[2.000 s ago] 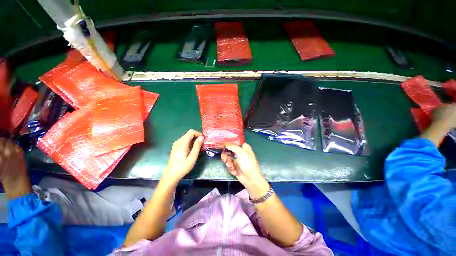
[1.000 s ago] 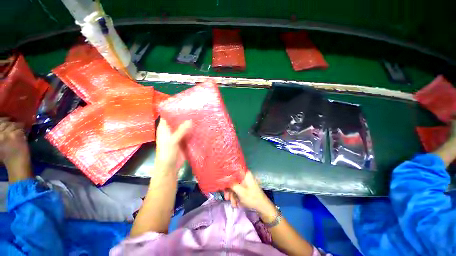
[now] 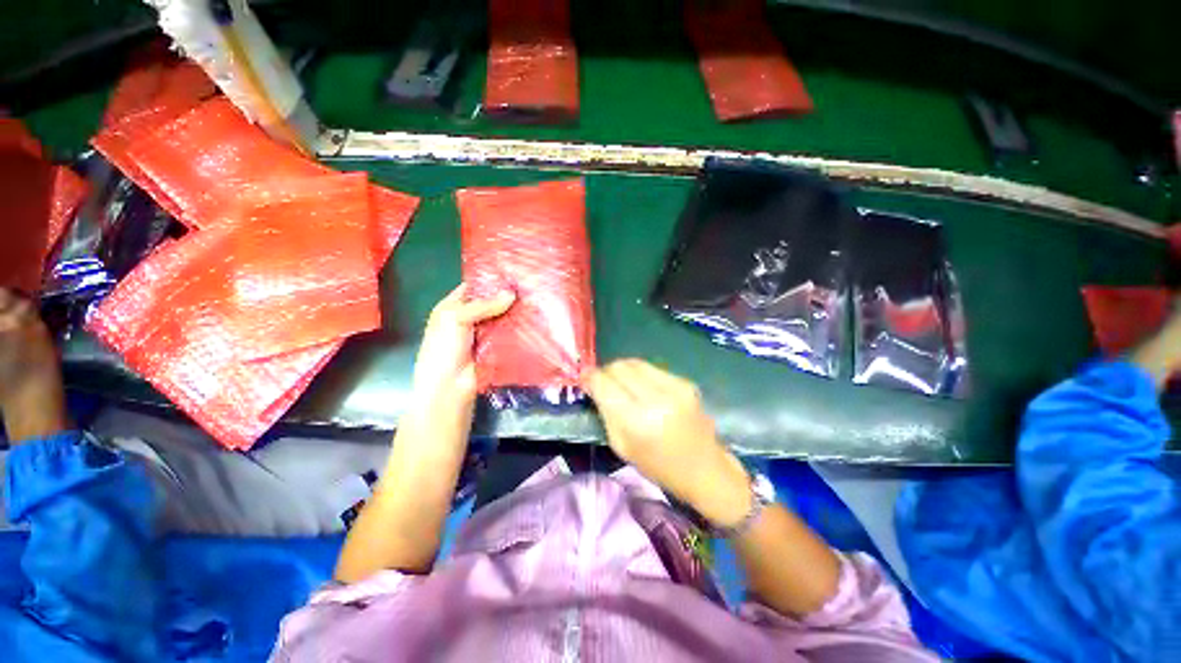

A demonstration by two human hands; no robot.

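A red bubble bag (image 3: 528,279) lies in front of me on the dark-green table, held by both hands. A strip of dark, shiny antistatic bag (image 3: 534,396) shows at its near end. My left hand (image 3: 453,343) grips the bag's left side, with the thumb on top. My right hand (image 3: 648,412) pinches the bag's near right corner. What the bag holds is hidden. A fanned pile of flat red bubble bags (image 3: 259,279) lies to the left. Dark antistatic bags (image 3: 764,266) with silvery near ends lie to the right.
A pale rail (image 3: 544,153) runs behind the table. Beyond it, the green conveyor (image 3: 635,97) carries red and dark packs. A plastic-wrapped post (image 3: 246,78) slants down at upper left. Blue-sleeved arms of other people (image 3: 1101,453) are at both sides; dark shiny bags (image 3: 110,246) lie far left.
The red bag, raised and tilted a second ago, is now lower and straight on the table. My right hand has moved up to its near right corner. The whole view has shifted slightly.
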